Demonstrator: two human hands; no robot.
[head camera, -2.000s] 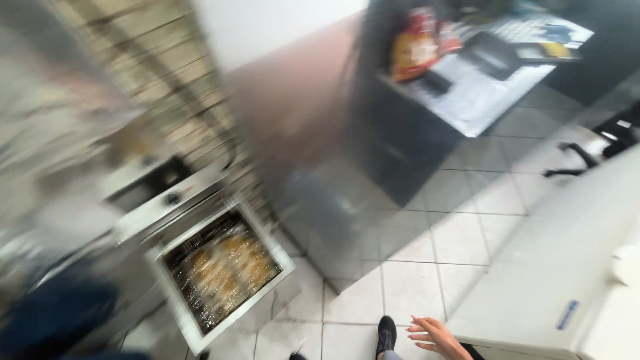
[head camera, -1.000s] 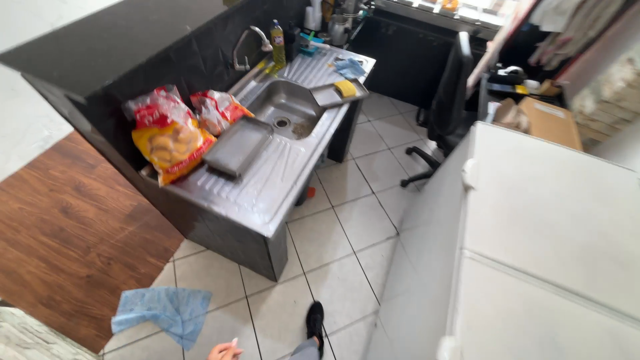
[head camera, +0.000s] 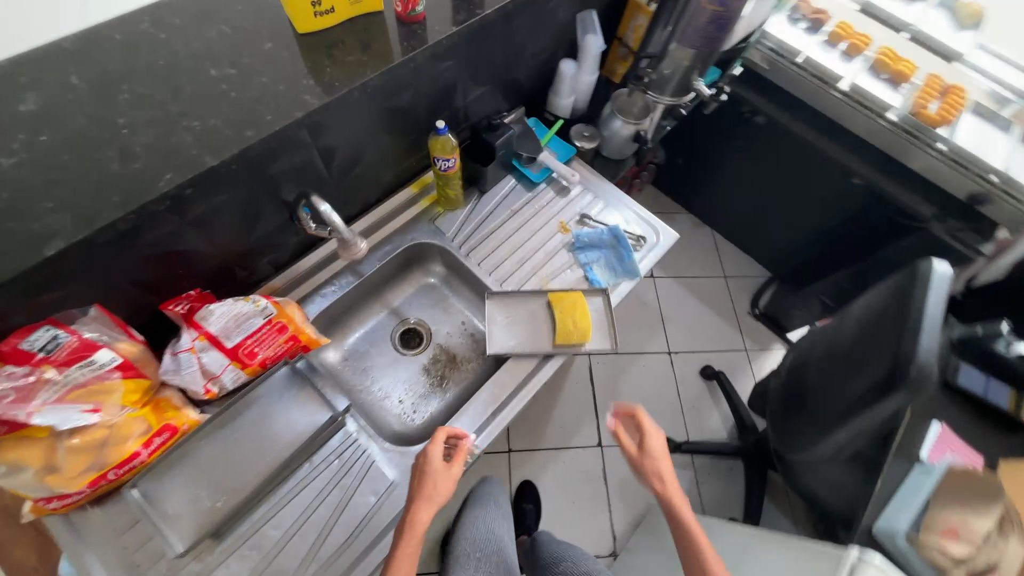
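My left hand (head camera: 440, 468) hovers by the front edge of the stainless steel sink (head camera: 376, 344), fingers loosely curled, with nothing clearly in it. Out over the floor to the right is my right hand (head camera: 642, 448), holding nothing, its thumb and fingers apart. A small metal tray (head camera: 520, 324) rests across the sink's right front rim, with a yellow sponge (head camera: 570, 318) on it. Dark residue lies near the drain (head camera: 410, 337). Left of the basin sits a larger metal tray (head camera: 240, 456). A blue cloth (head camera: 606, 256) and metal tongs (head camera: 632, 233) lie on the right drainboard.
Bags of frozen food (head camera: 88, 408) stand on the left. Behind the basin are a faucet (head camera: 332, 228) and a dish soap bottle (head camera: 446, 168). A black office chair (head camera: 848, 384) stands at right, beside a cardboard-laden surface. A food display case (head camera: 872, 72) is at upper right.
The view has swung from a fryer to the sink and come closer. Both my hands are now in view before the sink; a second ago only one hand's fingertips showed at the bottom.
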